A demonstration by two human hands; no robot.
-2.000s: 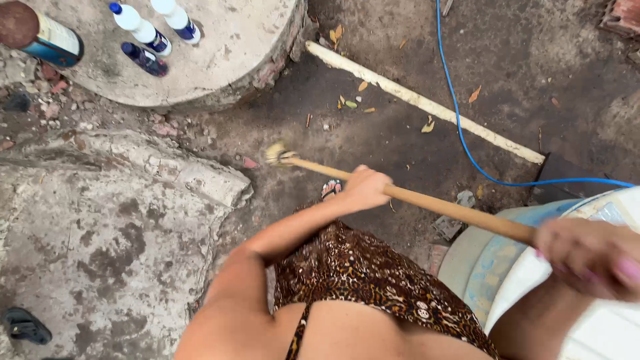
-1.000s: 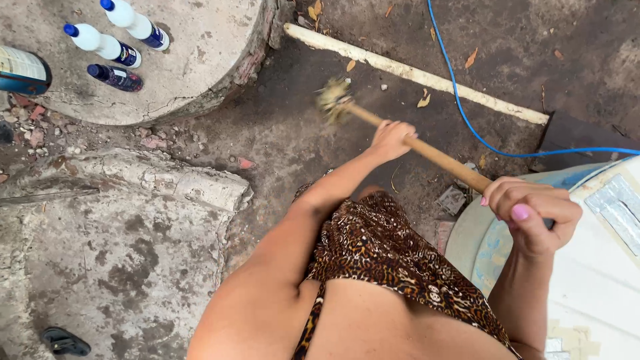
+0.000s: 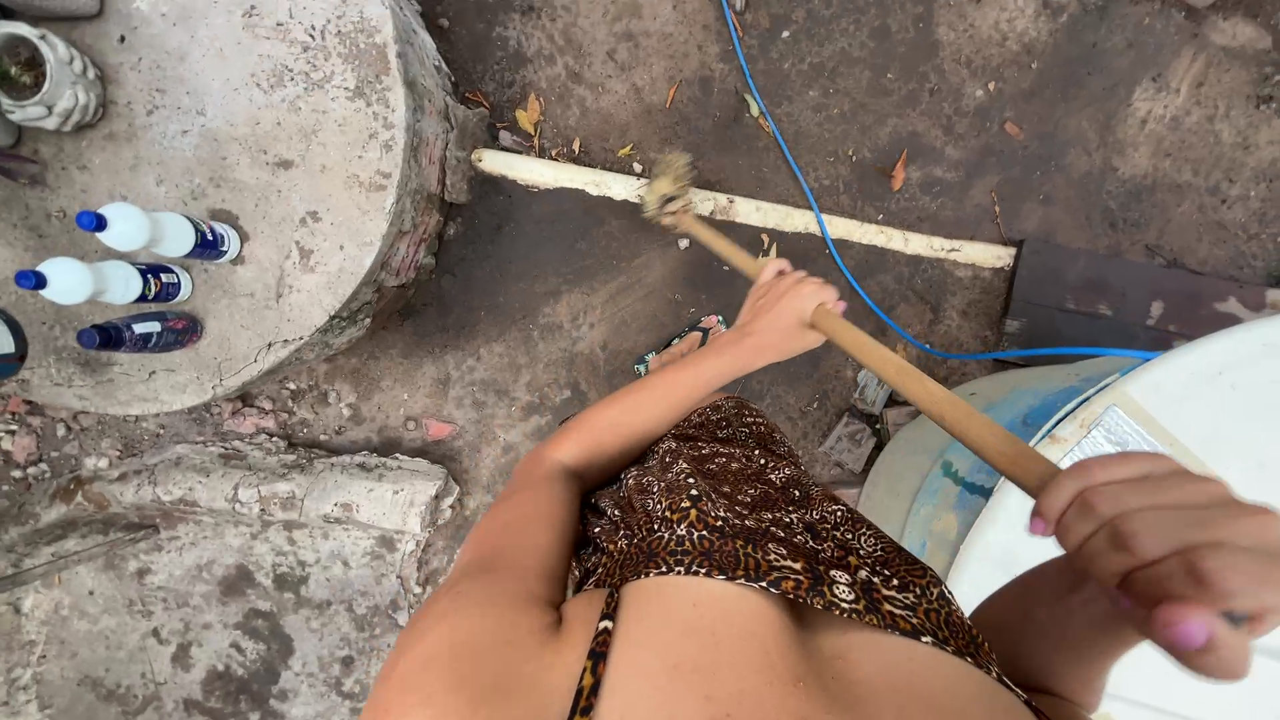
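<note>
A long wooden broom handle (image 3: pixel 915 395) runs slantwise across the view, with a worn, pale bristle head (image 3: pixel 668 188) at its far end. My left hand (image 3: pixel 788 310) is closed around the shaft nearer the head. Close to the camera at the lower right, my right hand (image 3: pixel 1150 550) grips the upper end. The head, slightly blurred, overlaps a pale strip (image 3: pixel 880 232) lying on the ground; whether it touches the strip cannot be told. A sandalled foot (image 3: pixel 683 345) shows below my left hand.
A blue hose (image 3: pixel 790 160) crosses the strip. At left, white bottles (image 3: pixel 130 228) and a dark bottle (image 3: pixel 142 332) stand on a round concrete slab (image 3: pixel 310 200), with a pot (image 3: pixel 50 80). Right are a white lid (image 3: pixel 1215 400) and dark sheet (image 3: pixel 1110 300). Broken concrete (image 3: pixel 300 490) lies lower left.
The broom head has moved across the ground from near the broken concrete to the pale strip. Both hands have stayed on the handle. The view has shifted.
</note>
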